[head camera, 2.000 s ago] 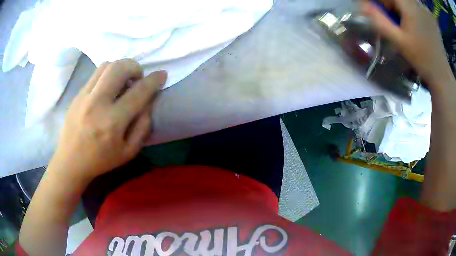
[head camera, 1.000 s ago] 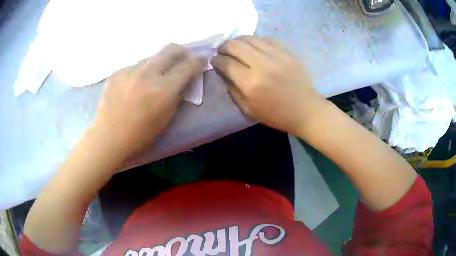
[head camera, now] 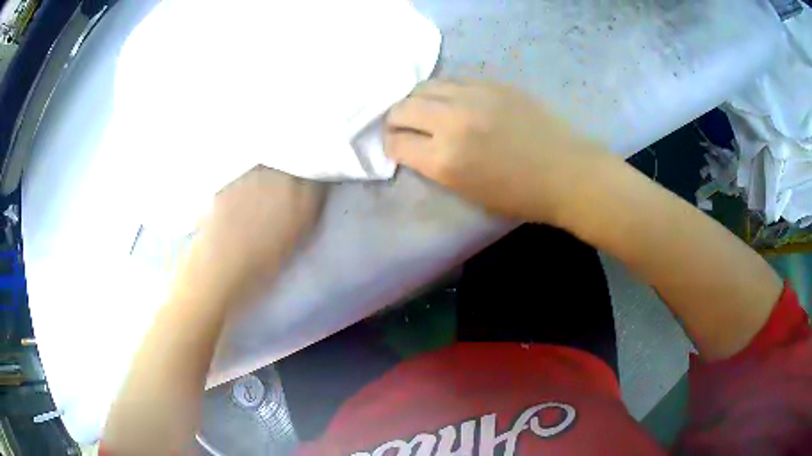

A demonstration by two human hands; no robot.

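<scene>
A bright white garment [head camera: 267,80] lies on the padded ironing board [head camera: 570,71], overexposed so its folds are hard to see. My right hand [head camera: 481,147] holds the garment's near edge, where a small folded corner [head camera: 376,150] shows by the fingertips. My left hand [head camera: 258,223] is blurred and lies at the near left edge of the cloth; its fingertips are not clear, and I cannot tell whether it grips the cloth. The iron is not in view.
A heap of white pieces [head camera: 782,134] is at the right beyond the board, above a yellow frame [head camera: 791,240]. A dark curved rail [head camera: 44,98] runs along the far left. A metal round part with a ribbed tube [head camera: 249,392] is below the board's near edge.
The view has shifted left, and the iron tip at the upper right is gone. My left hand has moved away from my right hand. My right hand stays at the cloth's edge.
</scene>
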